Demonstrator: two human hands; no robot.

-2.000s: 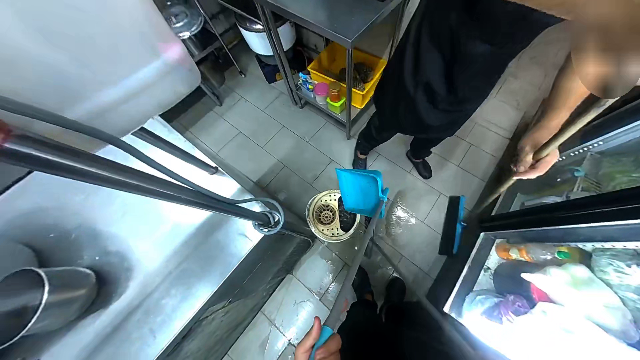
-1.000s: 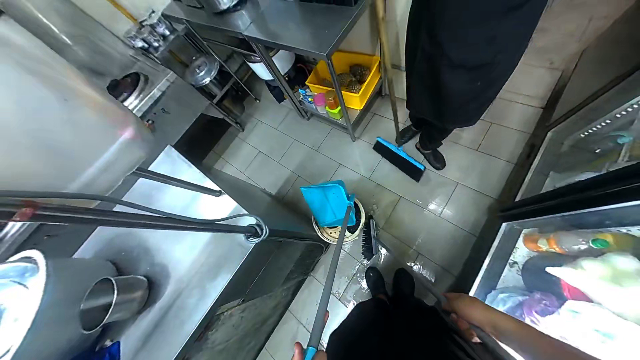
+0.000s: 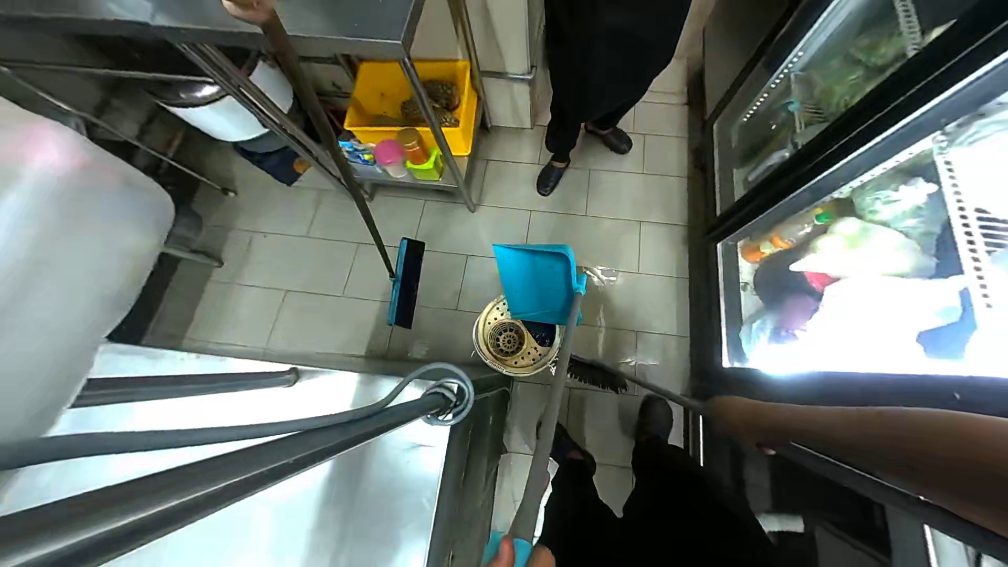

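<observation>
My left hand (image 3: 520, 555), at the bottom edge, grips the blue end of a long grey handle. That handle runs up to a blue dustpan (image 3: 535, 282), which is over the upper rim of a round cream drain basket (image 3: 498, 346) on the tiled floor. At the right, my right hand (image 3: 732, 417) is closed around the dark handle of a broom. The broom's black bristles (image 3: 598, 373) lie just right of the basket. A blue-and-black floor squeegee (image 3: 406, 283) stands left of the dustpan; another person's hand (image 3: 250, 9) holds its pole at the top.
A steel counter (image 3: 276, 472) with pipes and a grey hose fills the lower left. Glass-door fridges (image 3: 850, 260) with bagged food line the right. A steel table (image 3: 339, 24) stands above a yellow crate (image 3: 378, 94). A person's legs in black (image 3: 606, 63) are at the top.
The squeegee has moved to the left side of the dustpan, from beside the other person's feet. The broom's bristles remain near the basket. The view has shifted.
</observation>
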